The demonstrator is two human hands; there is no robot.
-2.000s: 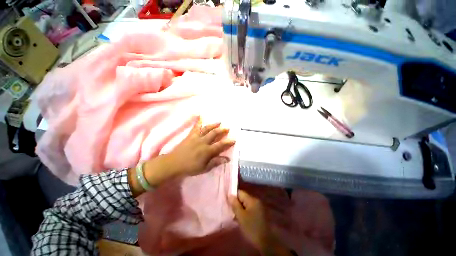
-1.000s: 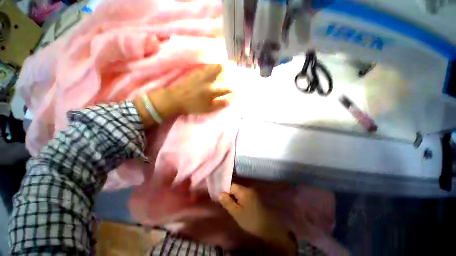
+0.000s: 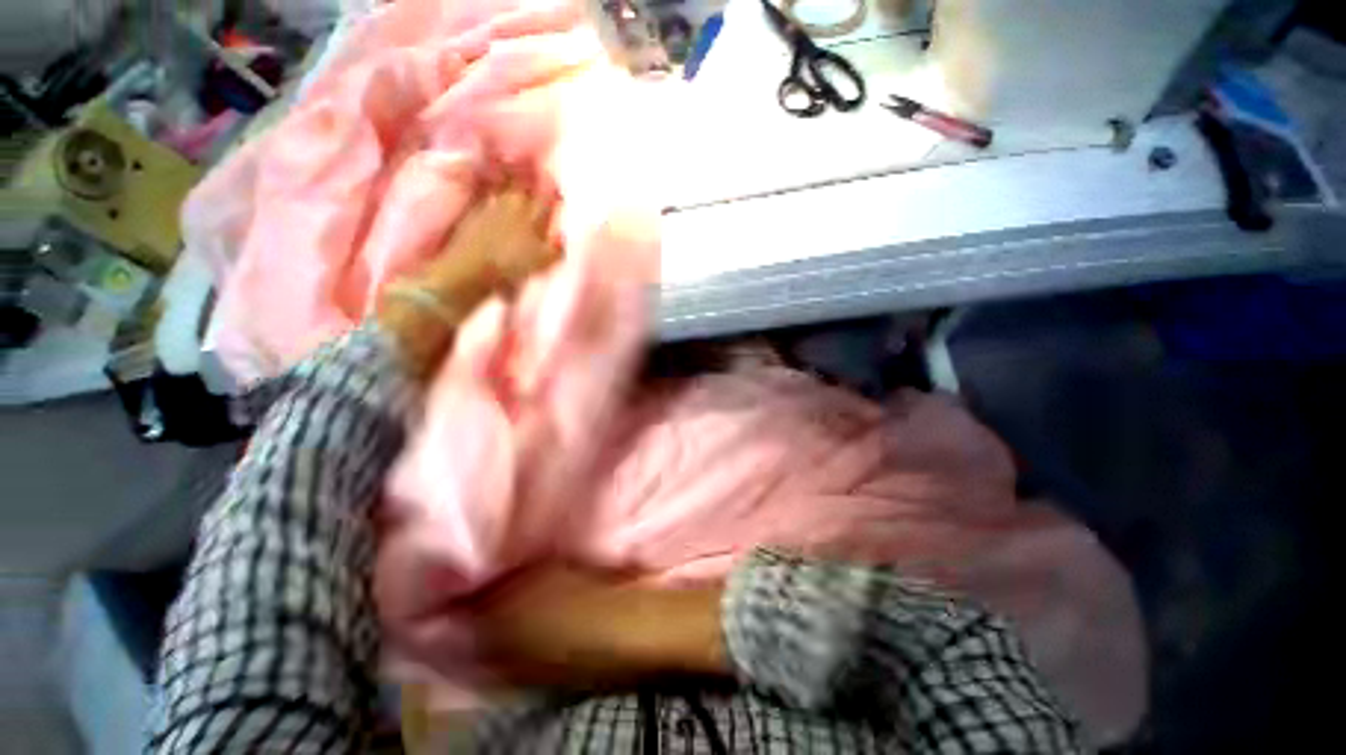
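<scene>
Pink fabric point(image 3: 797, 457) lies over the table's left part, hangs over its front edge and spreads across my lap. My left hand point(image 3: 502, 241) is on the bunched fabric left of the bright lamp glare; its fingertips are blurred against the folds, so its grip is unclear. My right hand point(image 3: 480, 627) is low at the left, blurred and partly hidden in the fabric, closed on a bunch of it. Small metal parts of the sewing machine point(image 3: 638, 33) show at the top, cut off by the picture's edge; the needle cannot be made out.
Black-handled scissors point(image 3: 819, 84) and pink-red snips point(image 3: 940, 121) lie on the white table. A pale ring point(image 3: 827, 15) is behind the scissors. The grey measuring scale point(image 3: 886, 277) runs along the front edge. A beige machine point(image 3: 118, 185) stands among clutter at far left.
The view has tilted down, so the machine head has mostly left the picture. My right hand has swept left from the table edge, pulling fabric with it. More fabric shows over my lap.
</scene>
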